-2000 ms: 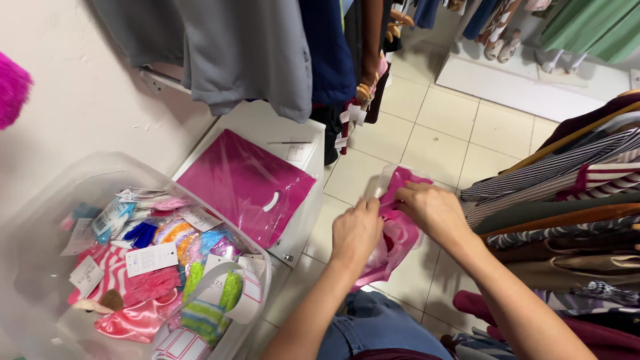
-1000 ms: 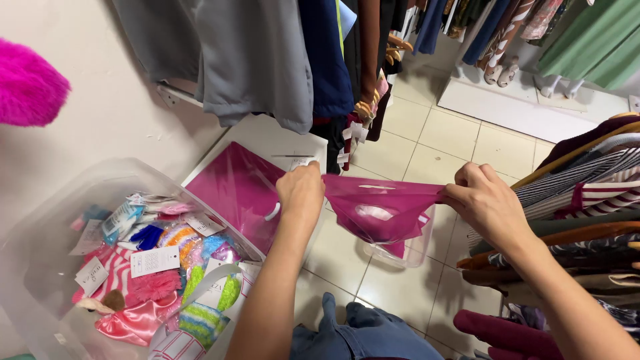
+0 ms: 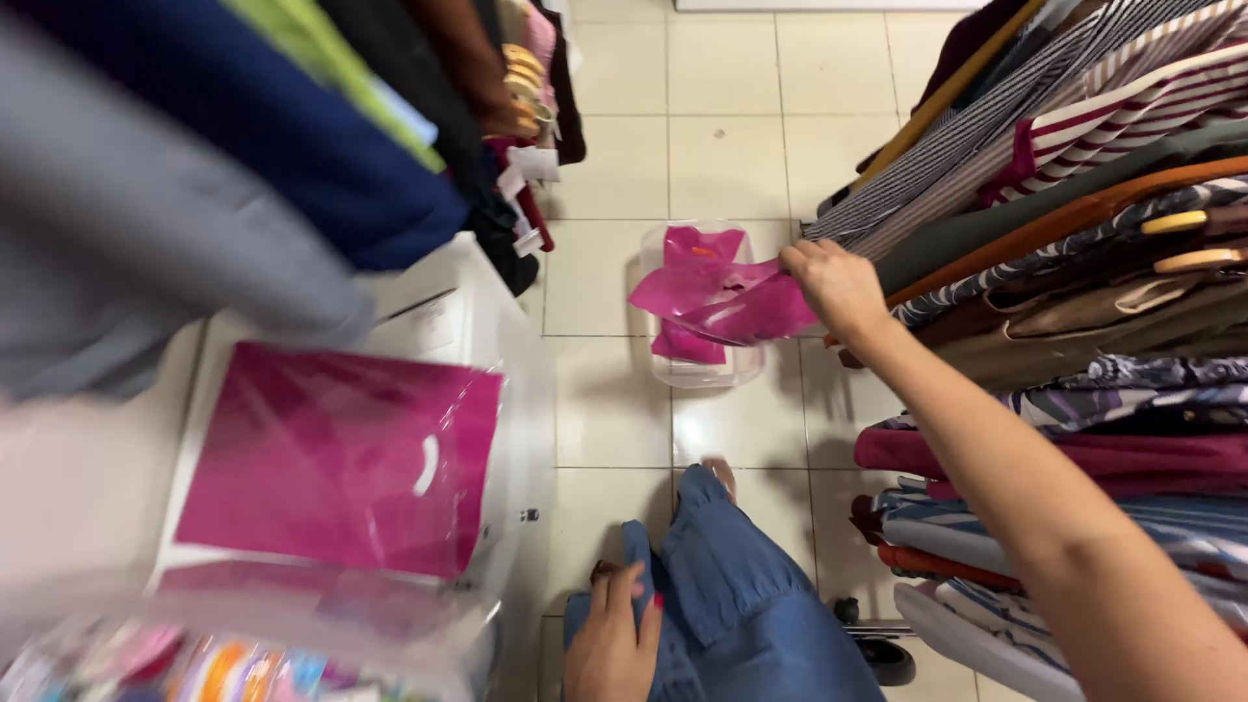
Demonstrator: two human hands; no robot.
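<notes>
My right hand [image 3: 837, 291] grips one end of a magenta plastic bag [image 3: 751, 310], which hangs partly twisted above a clear plastic bin [image 3: 704, 374] on the tiled floor. More magenta plastic [image 3: 704, 242] lies inside that bin, partly hidden by the held bag. My left hand [image 3: 616, 634] is low in the view, over the blue denim trousers [image 3: 770, 624], fingers apart and with nothing seen in it. A flat magenta bag [image 3: 341, 458] with a cut-out handle rests on a white cabinet [image 3: 390, 317] at the left.
Striped and plain garments [image 3: 1053, 205] hang on a rack along the right, close to my right arm. A caster wheel [image 3: 882, 661] stands below them. Grey and navy garments [image 3: 292, 136] hang at the upper left. A translucent tub [image 3: 292, 609] with colourful packaged items occupies the lower left.
One second ago both hands stretched the magenta bag between them; my left hand has since let go and moved down, while my right still holds it. The view has tilted downward.
</notes>
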